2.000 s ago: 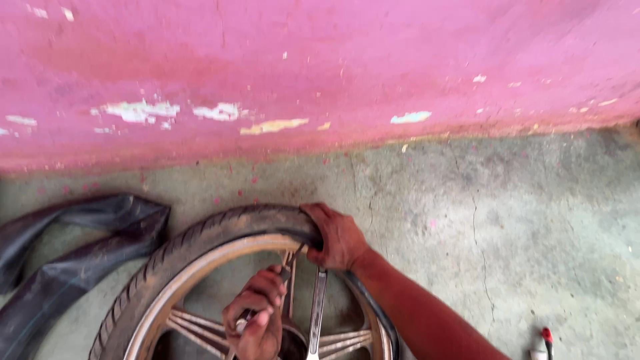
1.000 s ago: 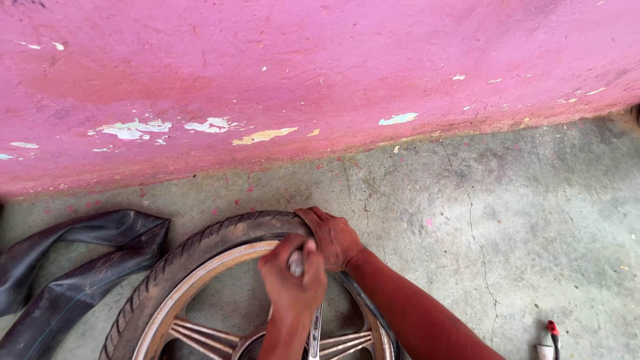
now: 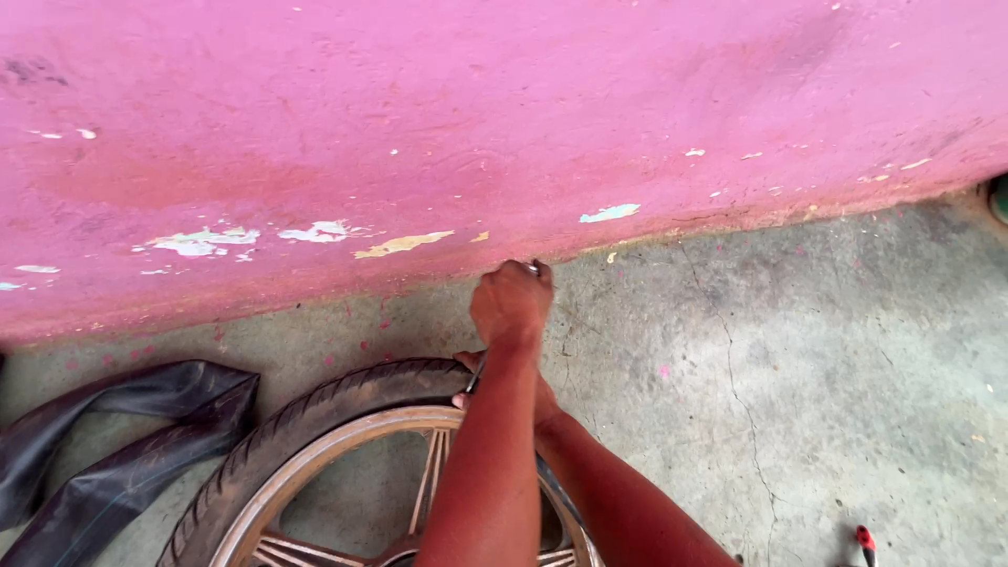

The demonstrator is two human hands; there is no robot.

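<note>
A black tyre (image 3: 339, 405) sits on a spoked, brown motorcycle wheel rim (image 3: 315, 449) lying on the floor. My left hand (image 3: 512, 299), beyond the tyre's far edge, is closed around a thin metal tool (image 3: 477, 373), whose shaft slants down to the tyre's inner edge. The tool's tip is hard to make out. My right hand (image 3: 545, 398) grips the tyre, with fingertips and thumb showing beside the shaft; my left forearm crosses over and hides part of it. The near part of the wheel is out of frame.
A deflated black inner tube (image 3: 157, 457) lies folded left of the wheel. A pink wall (image 3: 472, 118) with flaking paint rises behind the cracked concrete floor (image 3: 661, 378). At the lower right is a red-tipped object (image 3: 865, 539); a dark green object (image 3: 998, 198) is at the right edge.
My left hand has moved from above the rim to beyond the tyre's far edge, toward the wall, with the tool. My right hand stays on the tyre. The metal bar seen across the rim is now hidden.
</note>
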